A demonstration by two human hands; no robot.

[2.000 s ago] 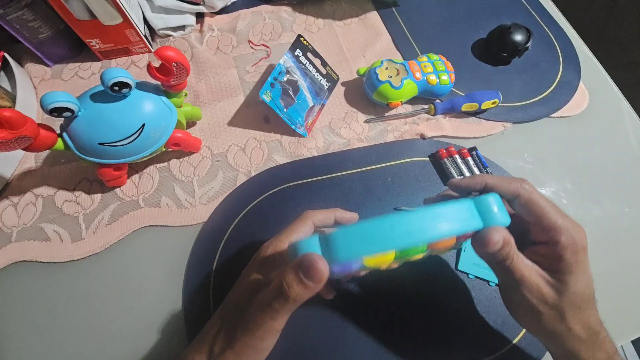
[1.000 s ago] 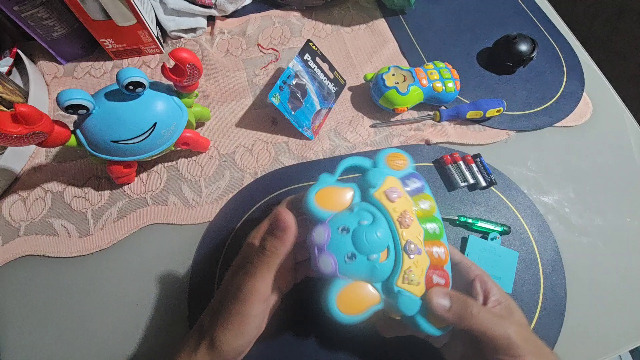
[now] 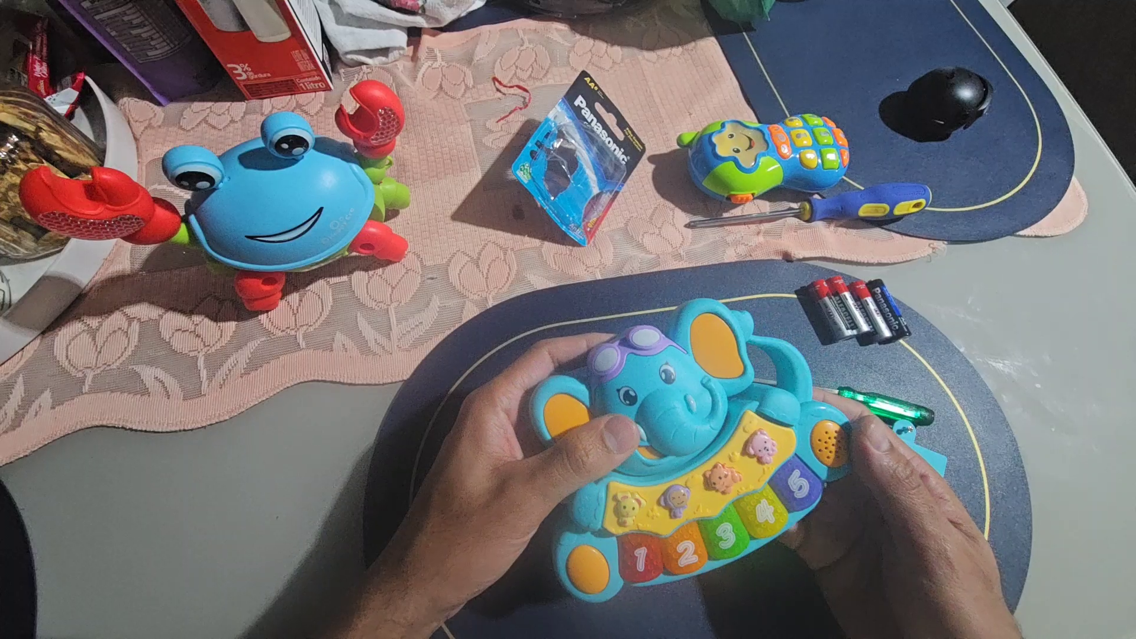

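Note:
Both hands hold a turquoise elephant toy keyboard (image 3: 683, 426), its face and numbered keys toward me. My left hand (image 3: 524, 470) grips its left side, thumb on the elephant's face below the eye. My right hand (image 3: 896, 497) holds the right end, thumb beside the orange speaker spot. Several AA batteries (image 3: 856, 309) lie on the dark blue placemat (image 3: 497, 328) beyond the toy. A green screwdriver (image 3: 886, 406) rests to the right, above a turquoise plastic piece (image 3: 923, 453) partly hidden by my right hand.
A blue crab toy (image 3: 282, 206) stands on the pink lace cloth (image 3: 444, 293). Beyond the toy are an opened Panasonic battery pack (image 3: 581, 160), a toy phone (image 3: 768, 155), a blue-handled screwdriver (image 3: 870, 202) and a black round object (image 3: 950, 99). Red carton (image 3: 257, 44) and bowl rim (image 3: 89, 257) stand at left.
Two seconds ago the elephant toy was edge-on between both hands; it has been turned face-up and then rotated so its numbers read upright. Both hands remain on it.

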